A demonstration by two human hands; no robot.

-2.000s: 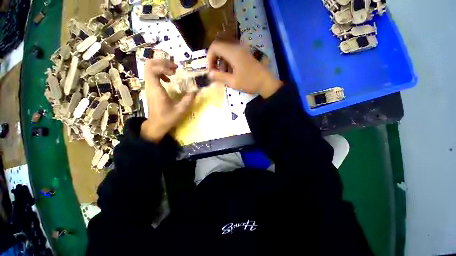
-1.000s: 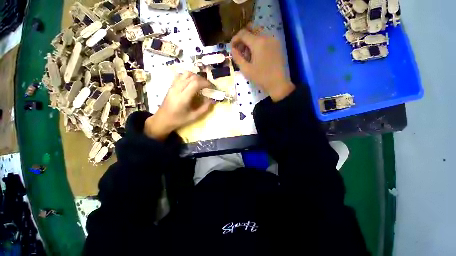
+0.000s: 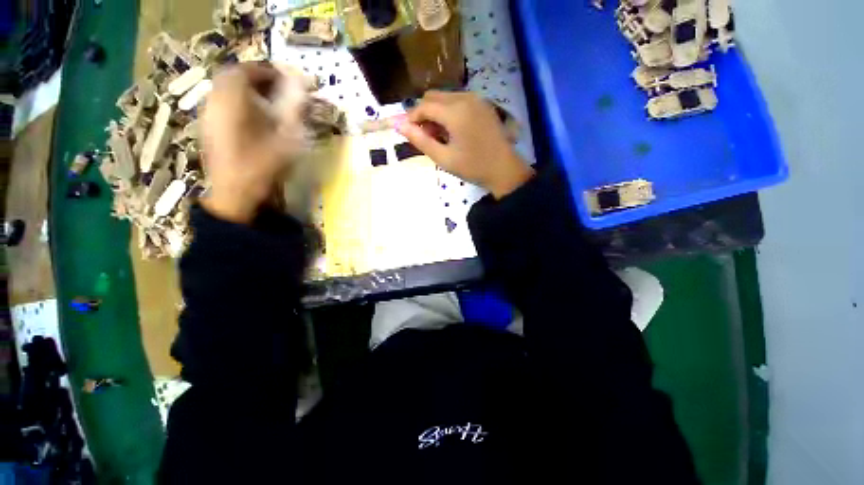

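My right hand (image 3: pixel 471 137) is over the white perforated plate (image 3: pixel 488 52), thumb and fingertips together near the end of a small tan part (image 3: pixel 379 124); whether it grips the part cannot be told. My left hand (image 3: pixel 248 137) is blurred, at the right edge of the pile of tan moulded parts (image 3: pixel 156 142); what its fingers hold, if anything, is unclear. Two black inserts (image 3: pixel 379 157) lie on the plate below my right fingertips. A yellow sheet (image 3: pixel 352 227) lies at the near edge.
A blue bin (image 3: pixel 606 123) at the right holds stacked tan parts (image 3: pixel 682 101) at its far end and one tan part (image 3: pixel 621 196) near its front corner. A brown-gold block (image 3: pixel 422 62) stands behind my hands, with tan parts on top. The dark bench edge (image 3: pixel 398 280) runs in front.
My left hand has moved left from the plate's middle to the pile. The tan part it was at has left the yellow sheet area. My right hand has shifted slightly down and left, fingertips together.
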